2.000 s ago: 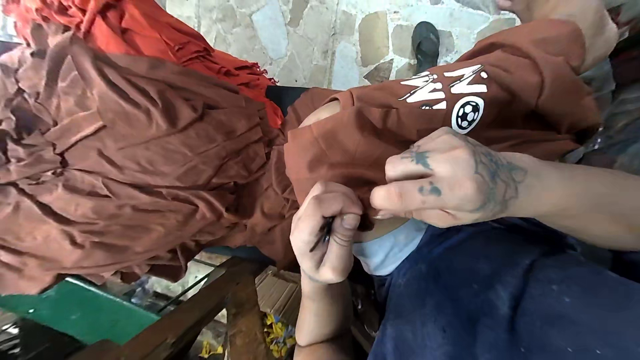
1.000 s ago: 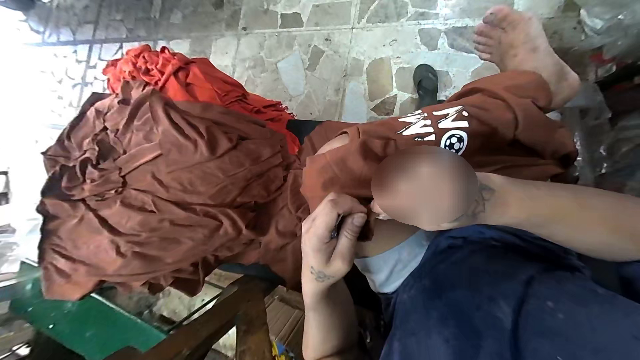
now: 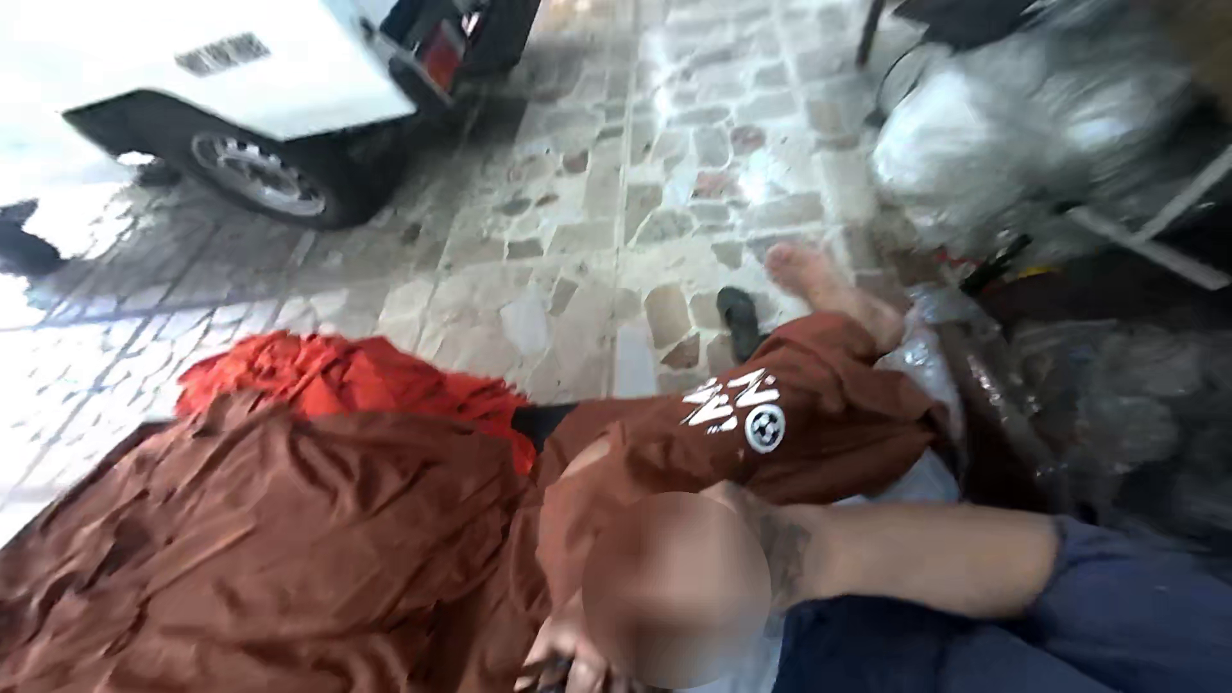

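A brown garment (image 3: pixel 808 423) with white print and a football emblem lies across my lap. My left hand (image 3: pixel 568 650), cut off by the bottom edge, has its fingers closed around a small dark object (image 3: pixel 553 671) that I cannot identify. Close beside it, over the garment's near edge, is my right hand (image 3: pixel 679 587); a round blur hides its fingers, so its grip cannot be made out. A large heap of brown fabric pieces (image 3: pixel 289 539) spreads on the left, with red fabric (image 3: pixel 356 375) behind it.
Beyond the fabric is a stone-patterned floor (image 3: pixel 616 212) with a dark sandal (image 3: pixel 739 322) beside a bare foot (image 3: pixel 818 279). A white vehicle (image 3: pixel 318 58) stands at upper left. Clear plastic bags (image 3: pixel 972 144) and metal legs (image 3: pixel 1145 245) are on the right.
The view has tilted up and shifted, bringing the vehicle and plastic bags into sight. Both hands now appear lower in the picture, still close together at the garment.
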